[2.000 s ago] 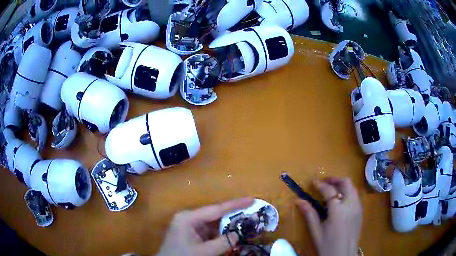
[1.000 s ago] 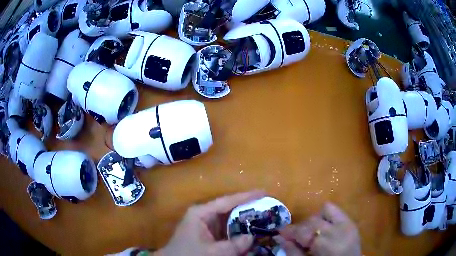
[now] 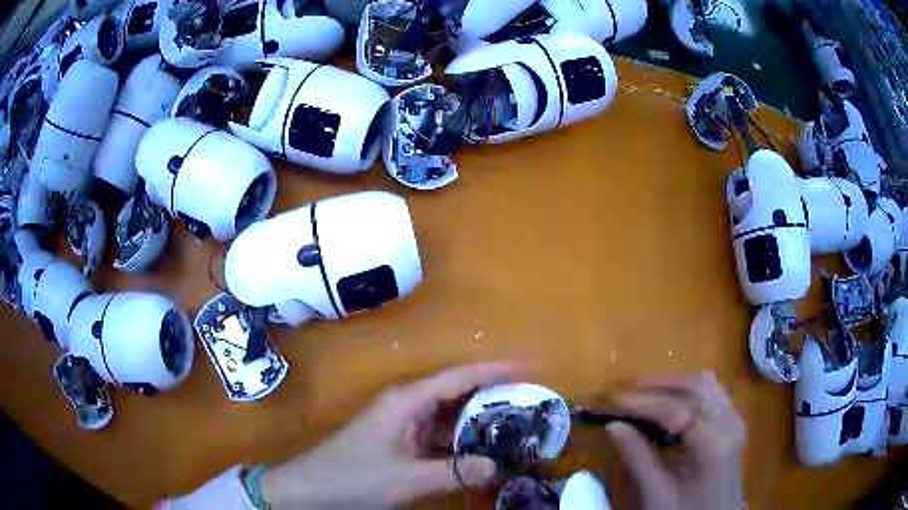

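Observation:
My left hand (image 3: 393, 433) grips a white rounded rear shell (image 3: 510, 420) at the bottom centre, its open side with circuit board and wires facing up. Below the shell is a white camera part (image 3: 583, 492), cut off by the bottom edge. My right hand (image 3: 687, 438) is right of the shell, somewhat blurred, and holds dark slim tweezers (image 3: 632, 422). The tweezers' tip points left, at the shell's right rim; whether it touches cannot be told.
A white camera body (image 3: 329, 254) lies left of centre with its opened shell (image 3: 239, 349) beside it. Many part-assembled cameras (image 3: 309, 115) pile up at the left and back. More cameras (image 3: 772, 229) stand along the right. Pale specks dot the orange-brown tabletop (image 3: 558, 249).
My right hand was at the shell a second ago and has moved right, the tweezers showing again. The shell stays in my left hand, slightly higher and further left.

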